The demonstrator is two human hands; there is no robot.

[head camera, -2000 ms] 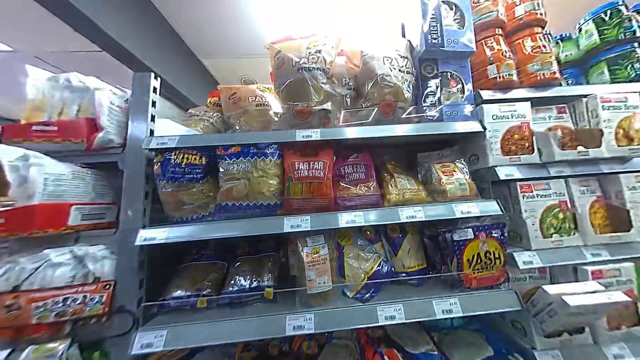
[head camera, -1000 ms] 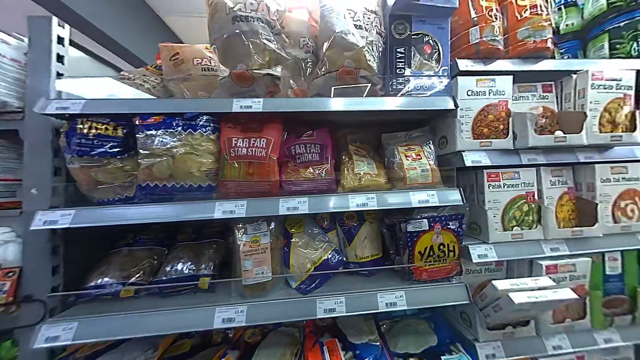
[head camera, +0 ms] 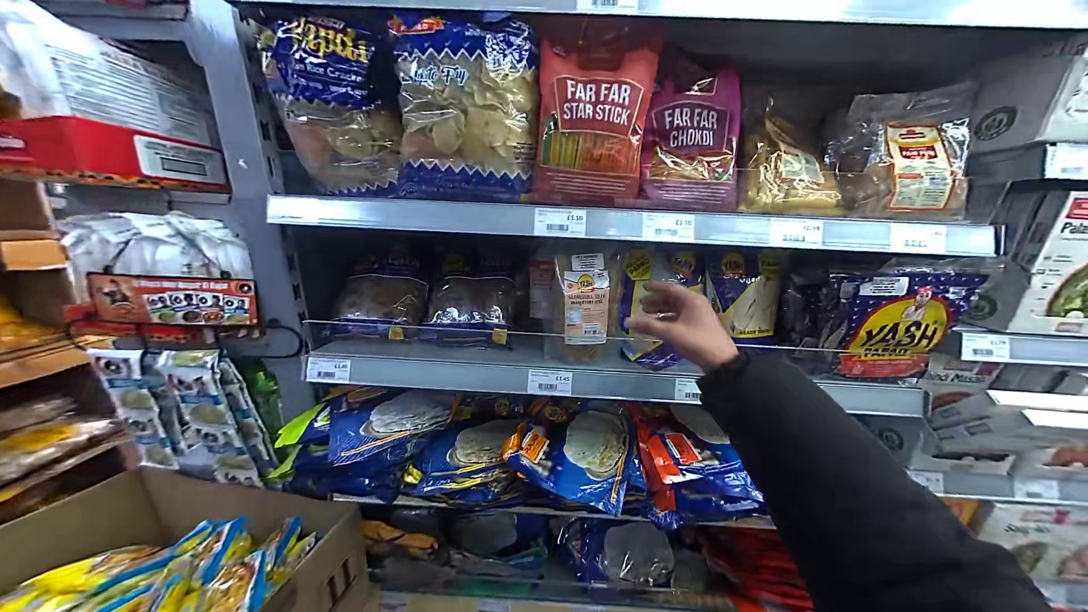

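My right hand (head camera: 680, 323), in a black sleeve, reaches in from the lower right with its fingers apart and nothing held. It is in front of a blue and yellow snack packet (head camera: 659, 280) on the middle shelf and partly covers it; whether they touch I cannot tell. Just left of it stands a clear packet with a white and orange label (head camera: 586, 306). A packet with a yellow top (head camera: 744, 289) is to the right, then a purple Yash packet (head camera: 905, 327). My left hand is out of view.
Transparent guards edge the metal shelf (head camera: 459, 372). Above are red Far Far (head camera: 595, 119) and pink Far Far packets (head camera: 691, 136). Blue packets (head camera: 586, 450) lie on the shelf below. An open cardboard box (head camera: 331, 544) of yellow packets stands at the lower left; boxed foods (head camera: 1058, 263) are at right.
My right hand and sleeve have come into view in front of the middle shelf. The view has moved closer to the shelves and lower.
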